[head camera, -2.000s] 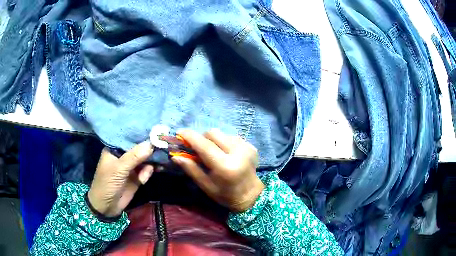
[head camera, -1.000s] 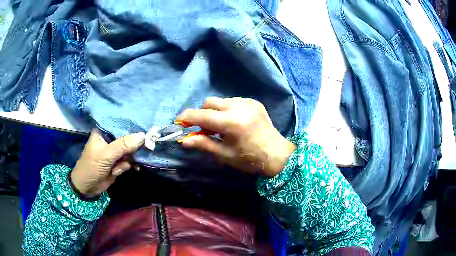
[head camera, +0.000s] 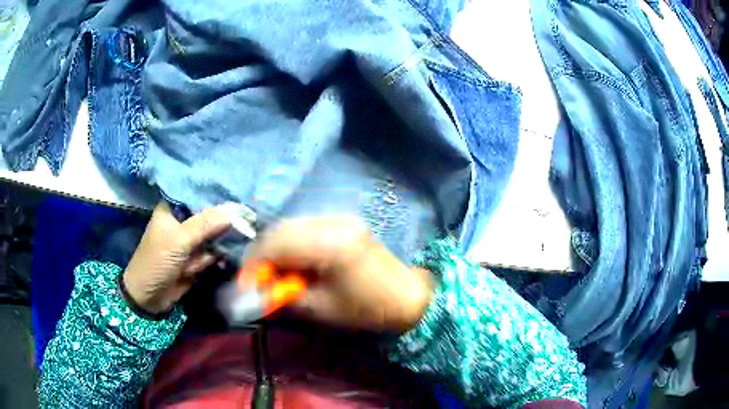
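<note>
A mid-blue denim garment [head camera: 240, 120] lies spread in front of me, its near edge at the table's front edge. My left hand [head camera: 172, 256] pinches this edge at a small white label [head camera: 241, 220]. My right hand [head camera: 340, 268] is blurred and sits just right of and below the label. It holds orange-handled thread snips [head camera: 276, 289], also blurred, with the pale blade end pointing left and down, off the label. Whether the blades are open cannot be told.
A long heap of similar denim pieces [head camera: 631, 160] lies at the right and hangs over the table edge. The white table top [head camera: 531, 192] shows between it and the garment. Denim sleeves with cuffs [head camera: 116, 104] lie at the left. A blue bin [head camera: 64, 264] is below the table at left.
The snips were at the label a second ago. My right hand has moved down and left with them, and they are now below it. My left hand still pinches the edge, slightly shifted.
</note>
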